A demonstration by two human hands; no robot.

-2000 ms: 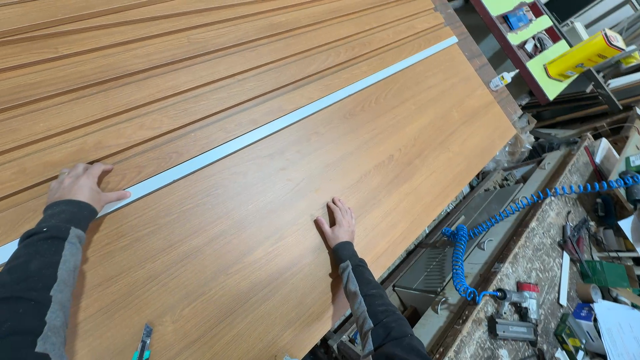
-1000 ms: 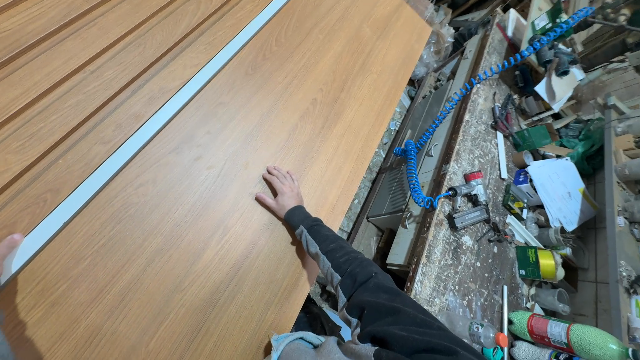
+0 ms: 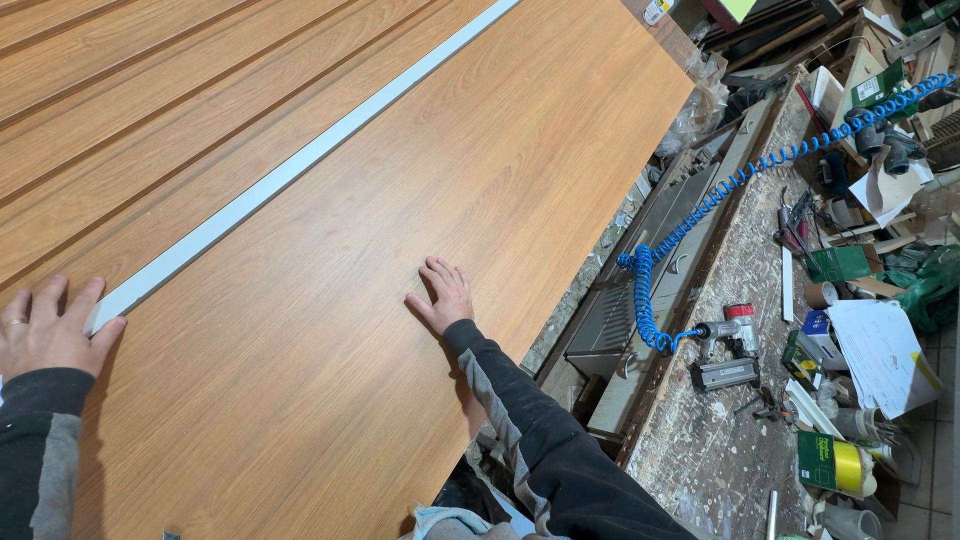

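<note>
A large wood-grain panel [image 3: 360, 300] fills the left and middle of the view, with parallel grooves across its upper left part. On it a long pale flat strip [image 3: 300, 169] runs diagonally from lower left to the top. My left hand [image 3: 52, 330] lies spread over the strip's lower left end, thumb and fingers touching about it; a ring is on one finger. My right hand [image 3: 444, 294] rests on the bare panel with its fingers a little apart and holds nothing. Part of a small dark object shows at the bottom edge, too little to identify.
Right of the panel, a worn workbench [image 3: 705, 427] carries a pneumatic nailer [image 3: 731, 349] on a blue coiled air hose [image 3: 643, 300], papers [image 3: 877, 352], boxes and tools. Grey drawers [image 3: 645, 330] stand between panel and bench. Crumpled clear plastic [image 3: 694, 105] lies by the panel's far corner.
The view has swung toward the bench and partly back. My left hand, mostly out of view a second ago, shows again at the strip's lower end. My right hand still rests on the panel.
</note>
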